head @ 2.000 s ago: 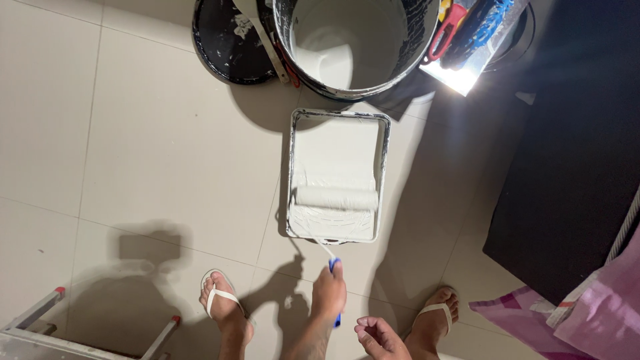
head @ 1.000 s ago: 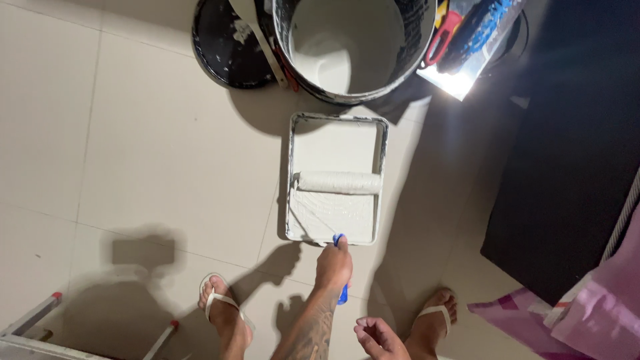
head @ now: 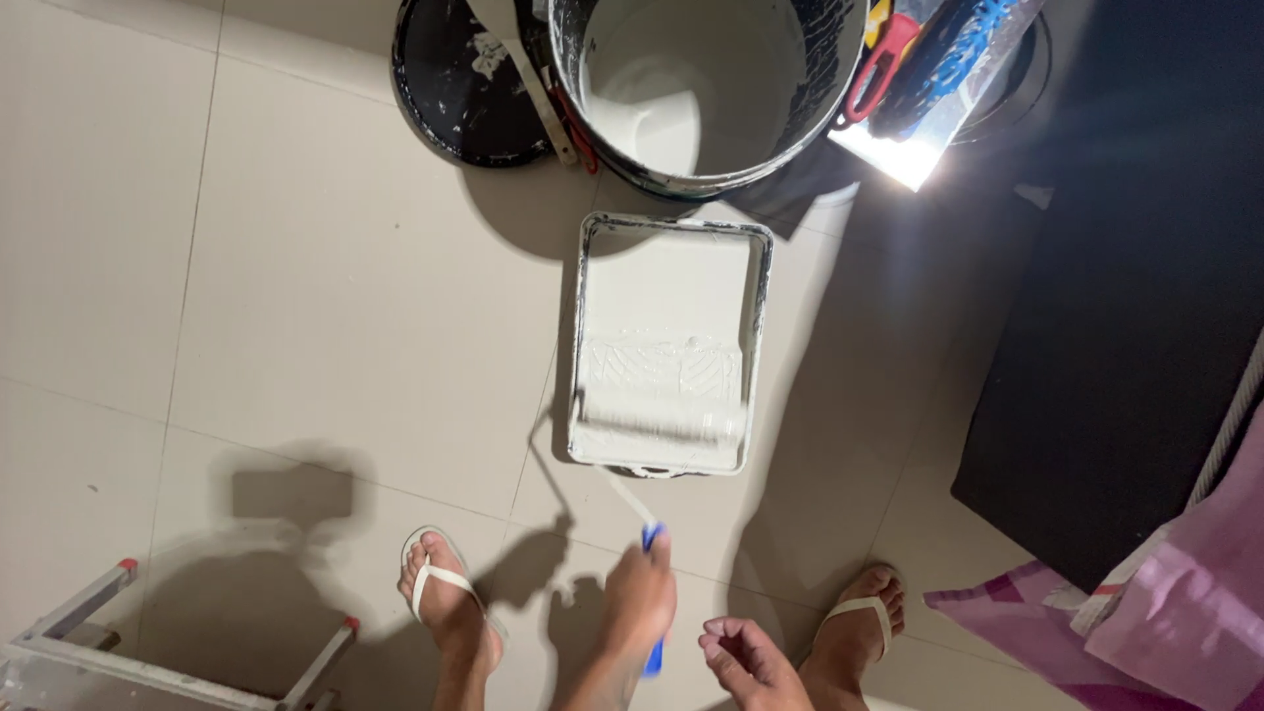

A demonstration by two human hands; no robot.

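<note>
My left hand [head: 640, 597] is closed around the blue handle [head: 653, 657] of a paint roller. The roller's sleeve [head: 657, 420], coated in white paint and blurred, lies across the lower part of a paint tray [head: 762, 296]. Ridged paint marks show just above the sleeve. My right hand [head: 755, 667] is beside the handle, loosely curled with a gap between thumb and fingers, and holds nothing. Beyond the tray stands a large dark bucket [head: 691, 183] containing whitish paint.
Left of the bucket is a black lid [head: 464, 109] with a paint-marked stick [head: 538, 94] across it. A bright light [head: 913, 163] shines at right. A metal-legged frame [head: 148, 671], sandalled feet [head: 444, 592], a black box-like object [head: 1106, 395] and pink cloth [head: 1185, 592] surround the tiled floor.
The roller sleeve has moved from the middle of the tray toward its near end. My left hand has drawn back with the handle. My right hand has stayed about where it was.
</note>
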